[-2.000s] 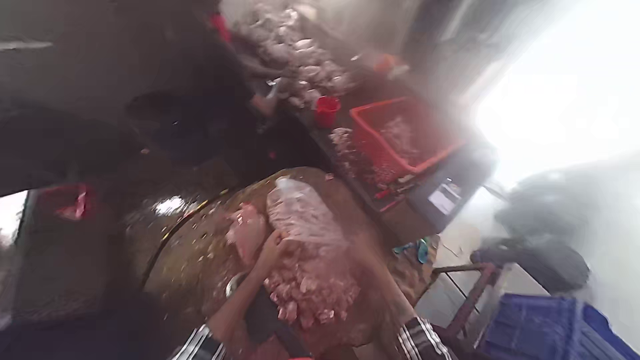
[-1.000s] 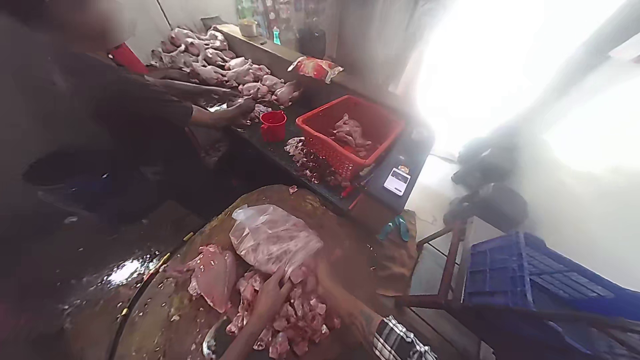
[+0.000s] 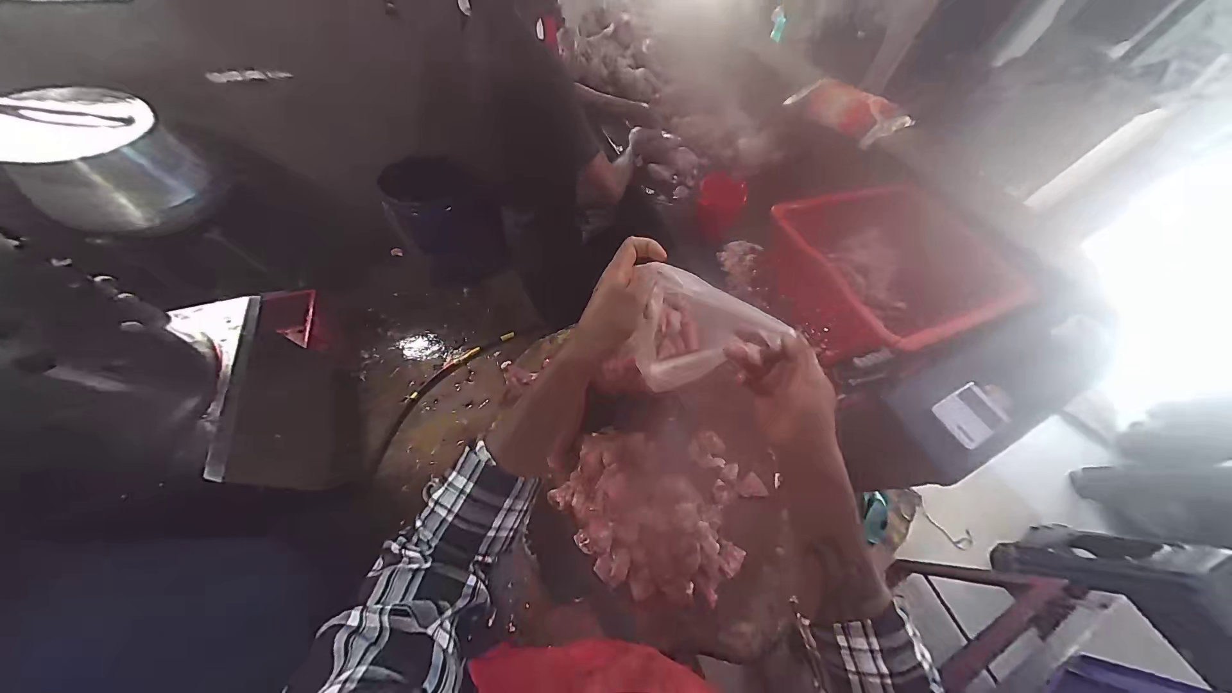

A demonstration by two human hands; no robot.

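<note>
My left hand (image 3: 621, 298) grips the left rim of a clear plastic bag (image 3: 717, 313), its thumb and fingers at the opening. My right hand (image 3: 789, 385) holds the bag's right side by the rim. The bag's mouth faces toward me, and pieces of raw meat show inside it. Below the bag, a heap of chopped raw meat (image 3: 654, 520) lies on the round chopping block (image 3: 760, 577). Haze softens the view of the meat and my right forearm.
A red plastic basket (image 3: 905, 342) with meat stands on the dark table beyond, near a red cup (image 3: 722, 197) and a scale (image 3: 970, 416). A co-worker's hand (image 3: 611, 178) is by the poultry pile. A dark blue bucket (image 3: 443, 217) stands left of it.
Both hands have risen from the meat heap and now hold the bag up by its rim. The bag lay on the block before. The view has shifted.
</note>
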